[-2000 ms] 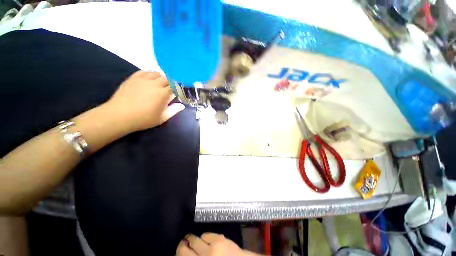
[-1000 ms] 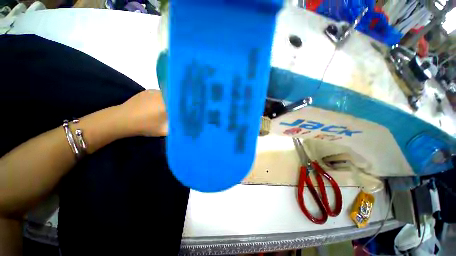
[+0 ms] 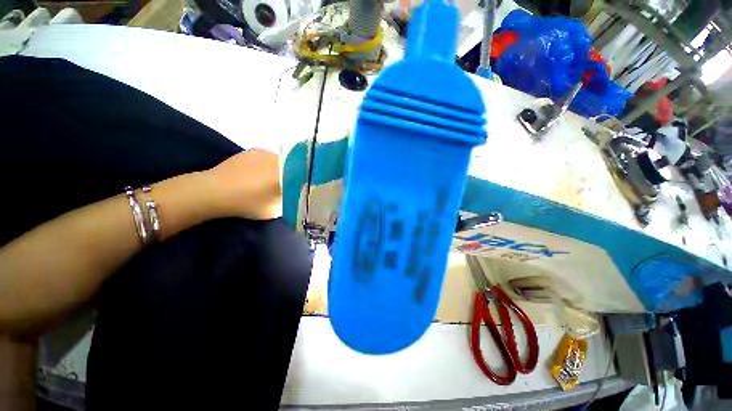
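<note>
Black cloth covers the left side of the table and hangs over its front edge. My left hand, with bracelets at the wrist, lies on the cloth; its fingers are hidden behind the left end of the sewing machine head. Whether they grip the cloth cannot be told. The needle area is partly visible beside the cloth's right edge. A blue lamp paddle blocks much of the machine's left part. My right hand is not in view.
Red-handled scissors lie on the table right of the lamp, with a yellow-orange packet beside them. A blue plastic bag, thread cones and clutter stand behind the machine.
The view has tilted up, so the machine top and background show more. The lamp paddle appears farther right and lower. My right hand, seen at the bottom two seconds ago, is out of view.
</note>
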